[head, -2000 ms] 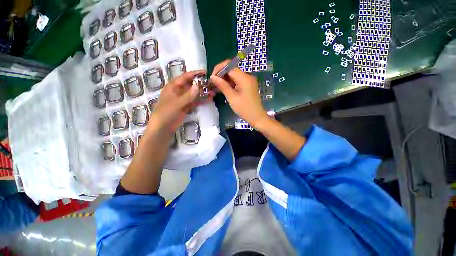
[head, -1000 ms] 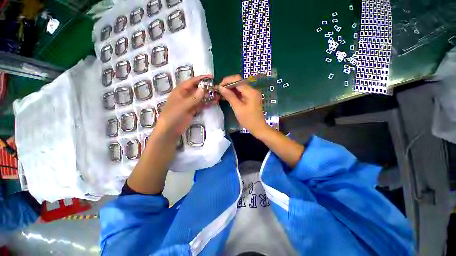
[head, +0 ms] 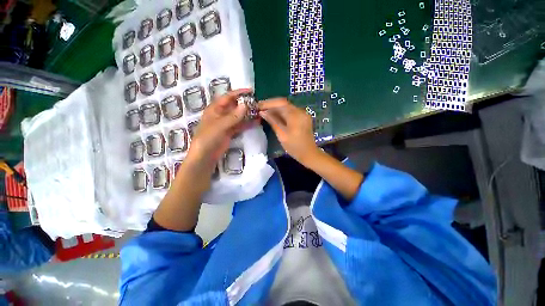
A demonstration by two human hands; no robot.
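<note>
My left hand (head: 218,125) holds a small silvery watch-case housing (head: 248,106) between thumb and fingers, above the right edge of the white-lined tray (head: 230,52). My right hand (head: 291,125) is close beside it, fingertips pinched at the housing's right side. The slim tool cannot be made out in my right hand; its fingers may hide it. Rows of housings (head: 171,107) lie on the tray. A gridded adhesive strip (head: 306,48) lies on the bench ahead of my right hand.
A second gridded strip (head: 449,57) lies farther right, with loose tiny white frames (head: 409,63) beside it. A white liner pile (head: 63,161) is left of the tray. Clear plastic (head: 502,30) is at the far right, and a whitish bag (head: 535,119) at the bench edge.
The tool seen earlier in my right hand, pointing up right and then lying flatter, no longer shows. My left hand still holds the housing. The view has shifted, so the tray appears slightly farther right.
</note>
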